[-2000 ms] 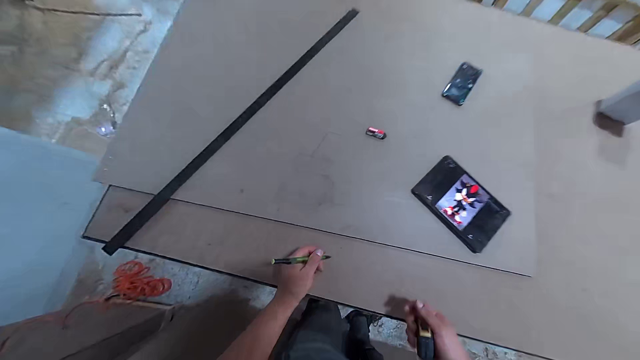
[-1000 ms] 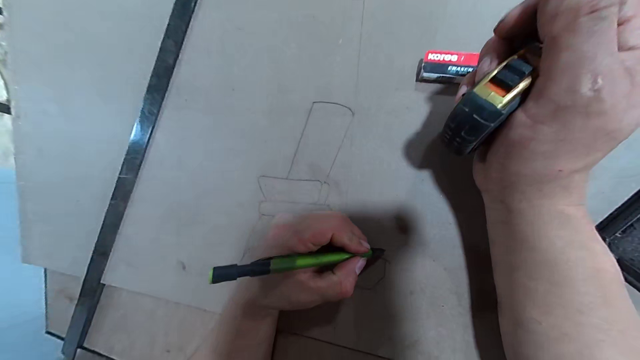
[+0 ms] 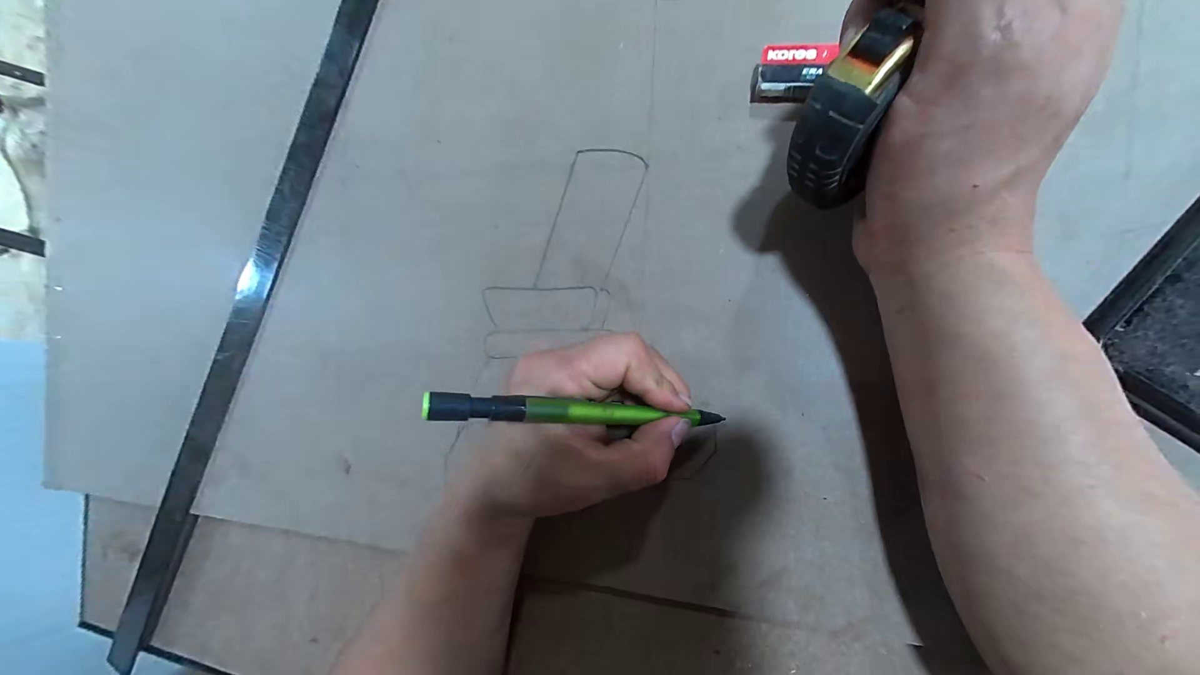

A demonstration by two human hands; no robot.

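My left hand [image 3: 600, 422] pinches a green and black mechanical pencil [image 3: 591, 412], its tip at the sheet beside a faint angular line. Above this hand, a pencil drawing [image 3: 591, 225] on the grey-brown sheet [image 3: 375, 422] shows a long rounded shape over two flat bands; its lower part is partly covered by the hand. At the upper right, my right hand [image 3: 984, 103] is closed around a black and yellow tape measure [image 3: 853, 108]. Just left of the tape measure lies a Kores eraser [image 3: 792, 73] in a red and black sleeve, partly hidden behind it.
A long dark metal straightedge [image 3: 253, 291] lies slanted across the left of the sheet and over its lower edge. Under the sheet shows a brown board [image 3: 272, 581]. At the right edge, a black-framed object [image 3: 1158, 319] is partly hidden by my right forearm.
The view has moved much closer to the sheet since the first frame. Since then my right hand has come up beside the eraser with the tape measure, and my left hand has moved onto the drawing.
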